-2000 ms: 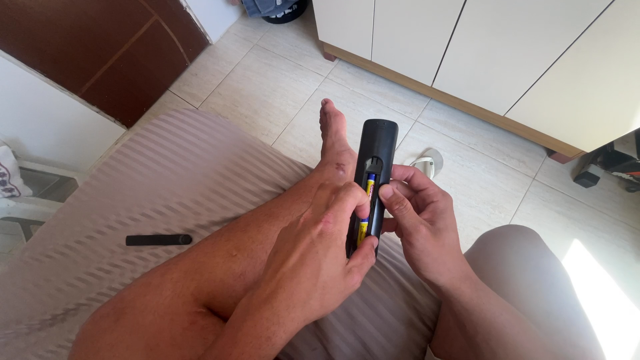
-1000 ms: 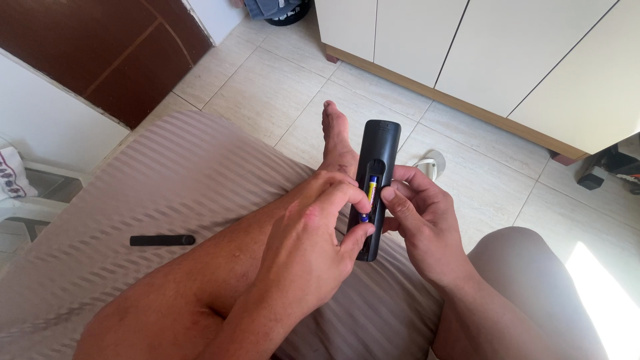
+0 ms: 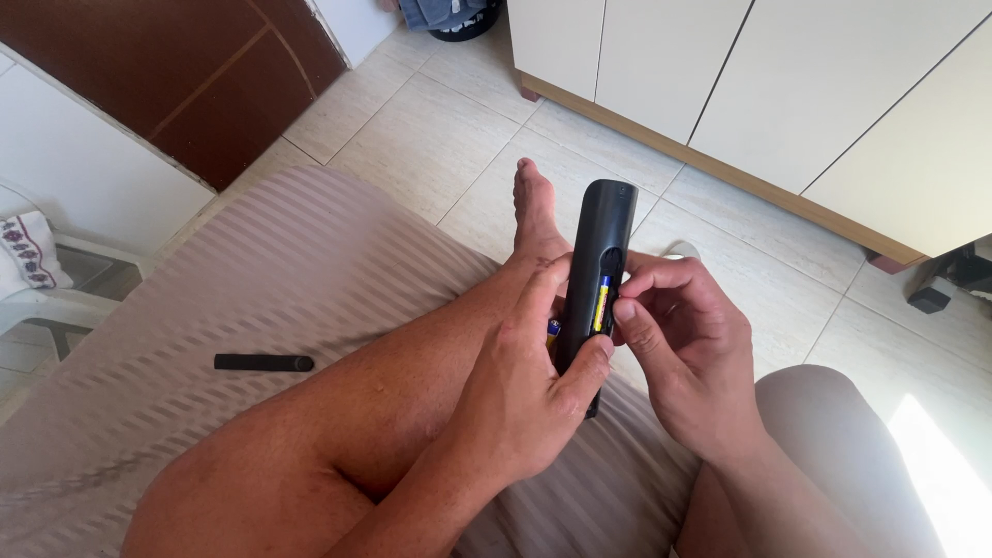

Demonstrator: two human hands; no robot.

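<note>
A black remote control (image 3: pixel 595 225) is held upright above my lap, its back towards me and the battery compartment uncovered. One yellow and blue battery (image 3: pixel 602 304) lies in the compartment. My left hand (image 3: pixel 523 372) grips the remote from the left, thumb across its lower part. A second battery (image 3: pixel 552 332) shows between the left fingers and the remote's left edge, mostly hidden. My right hand (image 3: pixel 686 341) is at the remote's right edge, its thumb and forefinger beside the battery in the compartment; whether they grip anything is hidden. The black battery cover (image 3: pixel 263 363) lies on the striped sheet at the left.
A striped bed sheet (image 3: pixel 310 232) lies under my legs. A white cabinet (image 3: pixel 659 62) with a wooden base stands across the tiled floor (image 3: pixel 418 147). At the far left is a white plastic chair (image 3: pixel 93 306) with a cloth on it. A sandal (image 3: pixel 682 249) lies beyond the right hand.
The lower battery has left the compartment, and one now shows at my left fingers. My left hand has shifted from over the compartment to around the remote's left side.
</note>
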